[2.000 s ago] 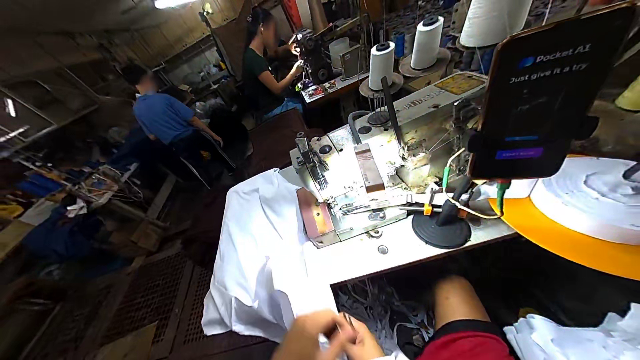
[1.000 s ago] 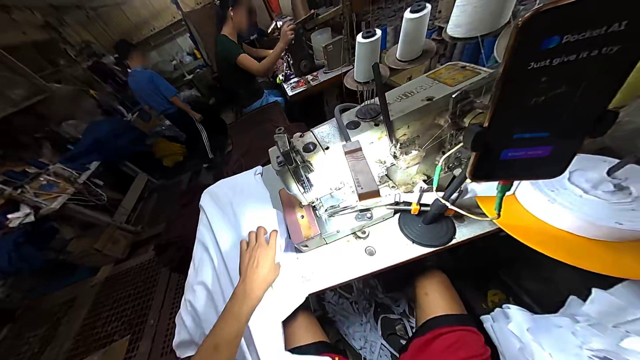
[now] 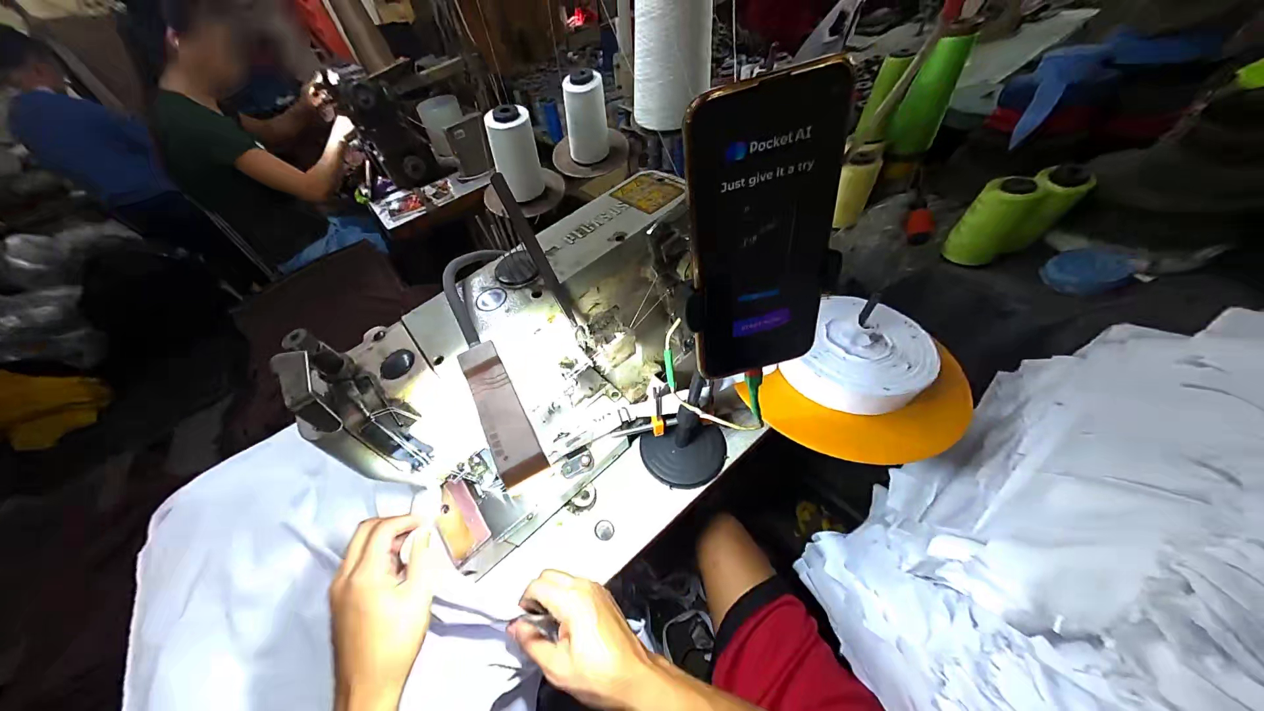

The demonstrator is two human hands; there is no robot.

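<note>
White fabric (image 3: 257, 573) lies over the left part of the machine table and hangs towards my lap. My left hand (image 3: 383, 592) pinches the fabric just left of the needle area of an industrial sewing machine (image 3: 592, 286). Below the machine's front plate, my right hand (image 3: 578, 632) is closed on a small dark metal tool, perhaps thread snips; its blades are mostly hidden. Fabric lies beside and under that hand. A brown-and-grey box with a cable rests on the machine, right of the presser area.
A phone (image 3: 770, 217) stands on a round black base (image 3: 681, 456) at the table's right. Behind it are a white tape roll (image 3: 859, 360) on an orange disc (image 3: 889, 434) and white thread cones (image 3: 513, 153). Cut white fabric (image 3: 1086, 513) is piled at right. Other people sit further back left.
My left hand has moved from flat on the fabric to pinching it by the machine. My right hand, not seen one second ago, is in view with the small tool. The view has turned right.
</note>
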